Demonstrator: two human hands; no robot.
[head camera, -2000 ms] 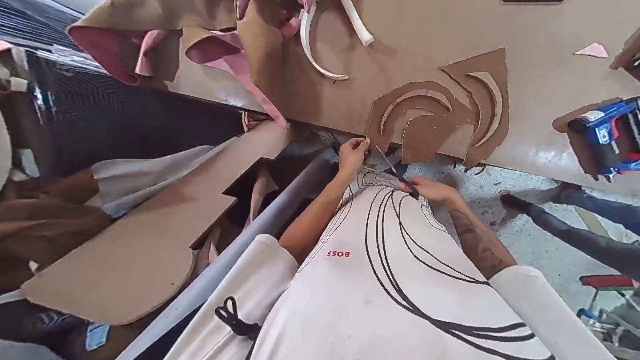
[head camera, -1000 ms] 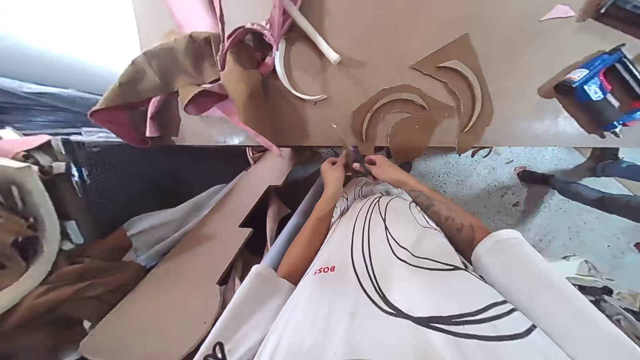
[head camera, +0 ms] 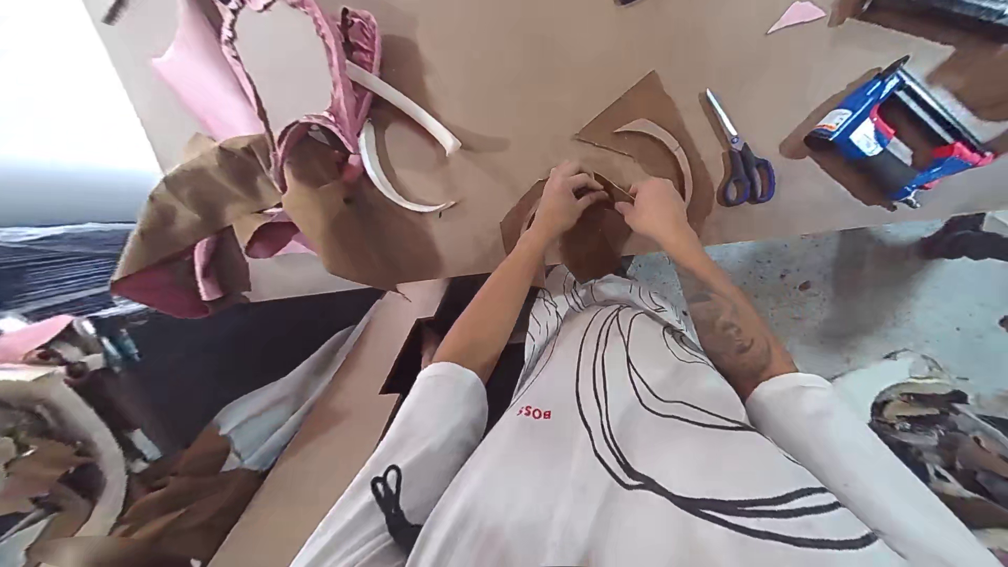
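Near the table's front edge, my left hand (head camera: 568, 198) and my right hand (head camera: 655, 209) both grip a piece of brown leather-like material (head camera: 592, 240), one at each side of its upper edge. Under and around it lie brown pieces; the one at the right (head camera: 642, 98) bears a pale curved strip (head camera: 669, 146). Scissors (head camera: 744, 157) with dark handles lie to the right of my right hand, their blades pointing away from me. My fingertips partly hide the edge of the held piece.
Pink and brown material (head camera: 331, 205) lies bunched on the table (head camera: 504, 47) at the left, beside pale curved strips (head camera: 405, 110). At the right rests a blue stapler-like tool (head camera: 858, 130). Scraps (head camera: 945, 457) are heaped below right, and a long brown board (head camera: 315, 441) leans below left.
The scissors now lie on the table at the right, where the frame of a second ago shows none. My hands have moved from close to my body onto the brown pieces, and hold one.
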